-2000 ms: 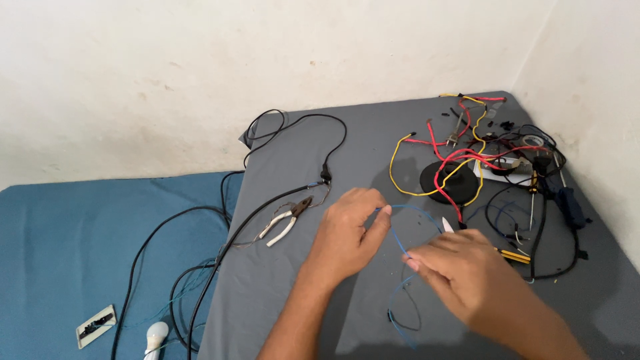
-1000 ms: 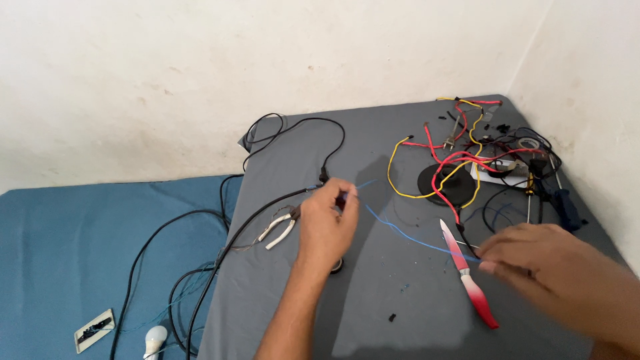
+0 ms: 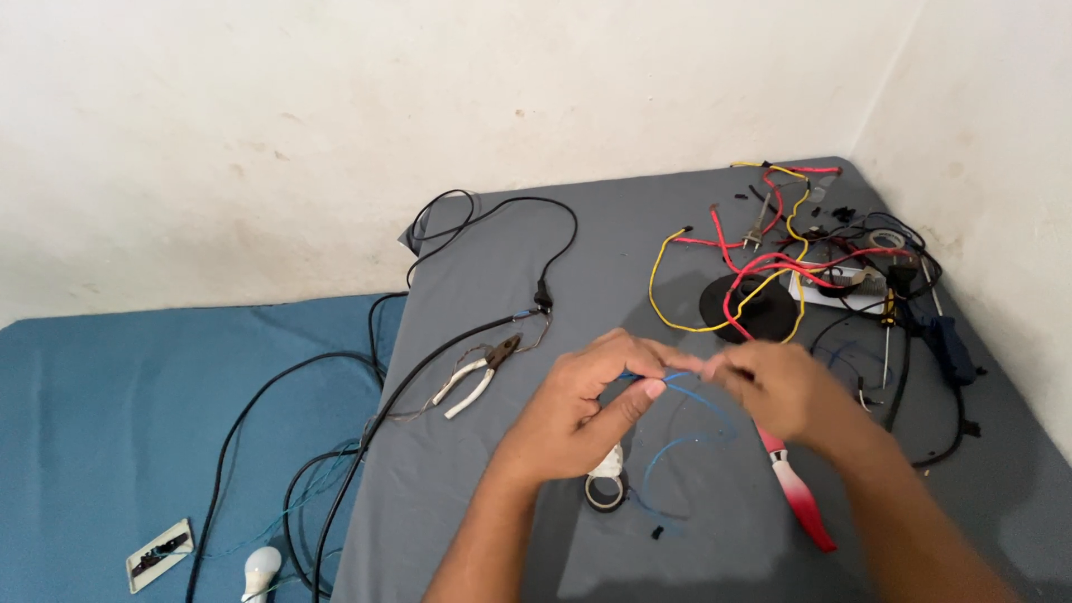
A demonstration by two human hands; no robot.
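Note:
Thin blue wire (image 3: 699,400) is pinched between the thumb and fingers of my left hand (image 3: 599,402), and its loose length curls over the grey cloth below. My right hand (image 3: 775,389) has its fingertips together at the wire, touching or almost touching my left fingertips; it is slightly blurred. Partly under my right hand lies a knife with a red and white handle (image 3: 800,494). A roll of black tape (image 3: 605,492) rests below my left hand, beside a white object (image 3: 610,462). Pliers with white handles (image 3: 473,385) lie to the left of my left hand.
Red and yellow wires (image 3: 737,322), a black disc (image 3: 716,306), a white-framed part (image 3: 800,293) and screwdrivers (image 3: 950,347) crowd the right side. Black cable (image 3: 456,339) crosses the left edge. On blue cloth lie a light bulb (image 3: 262,568) and a white plate (image 3: 138,569). Walls stand behind and right.
My right hand has moved left from beside the knife to meet my left hand. The blue wire, stretched between the hands a second ago, now hangs in a loose curl. The tape roll is more exposed.

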